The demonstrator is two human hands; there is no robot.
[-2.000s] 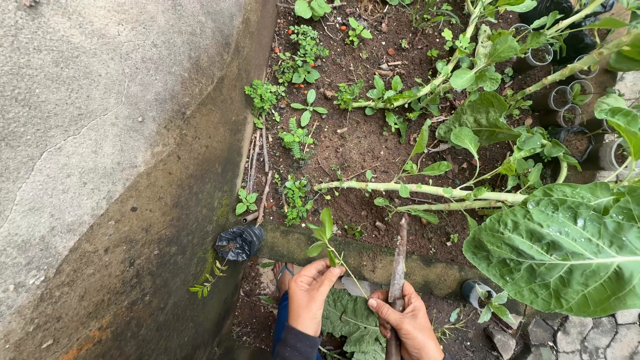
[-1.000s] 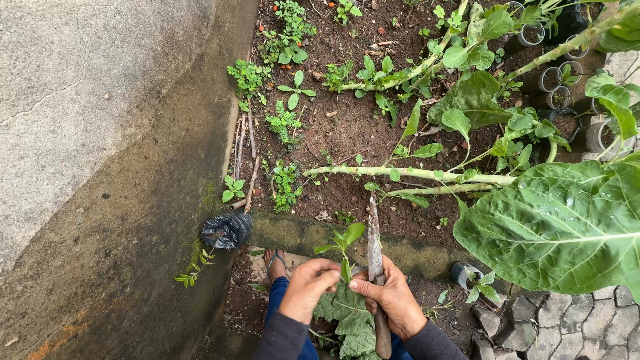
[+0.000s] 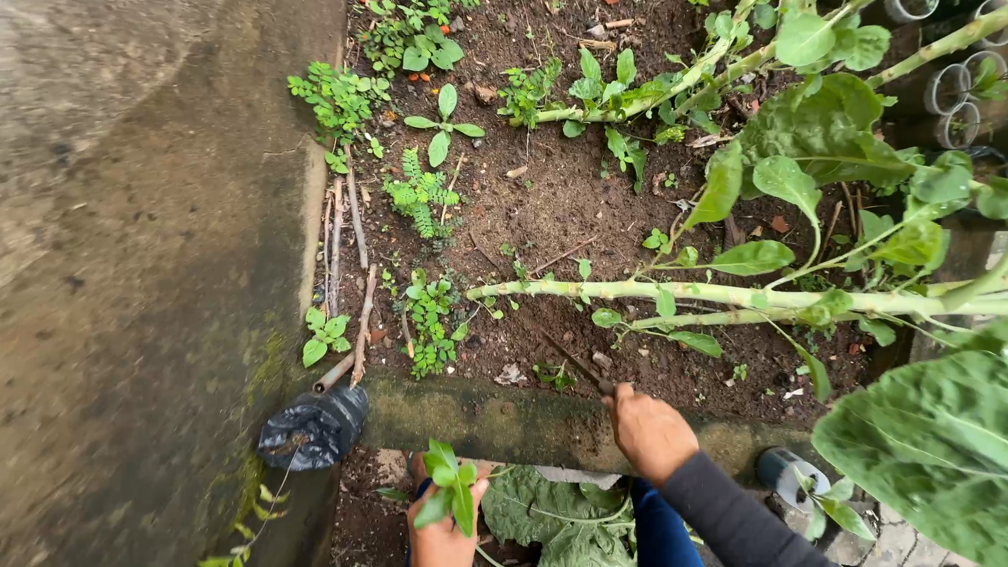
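Note:
My right hand is closed around the handle of a knife, whose dark blade reaches over the soil of the bed, its tip at or just above the ground. Below the bed's edge, my left hand holds a small leafy green cutting with its leaves up. Beyond the blade a long pale-green plant stem lies across the soil. A small green seedling grows just left of the blade.
A mossy concrete curb borders the bed, with a concrete wall at left. A black plastic bag and sticks lie near the corner. Large leaves and a potted seedling are at right; clear plastic cups stand top right.
My hands were together at the cutting; now they are apart. My right hand has moved forward with the knife to the soil, while my left hand keeps the cutting lower down.

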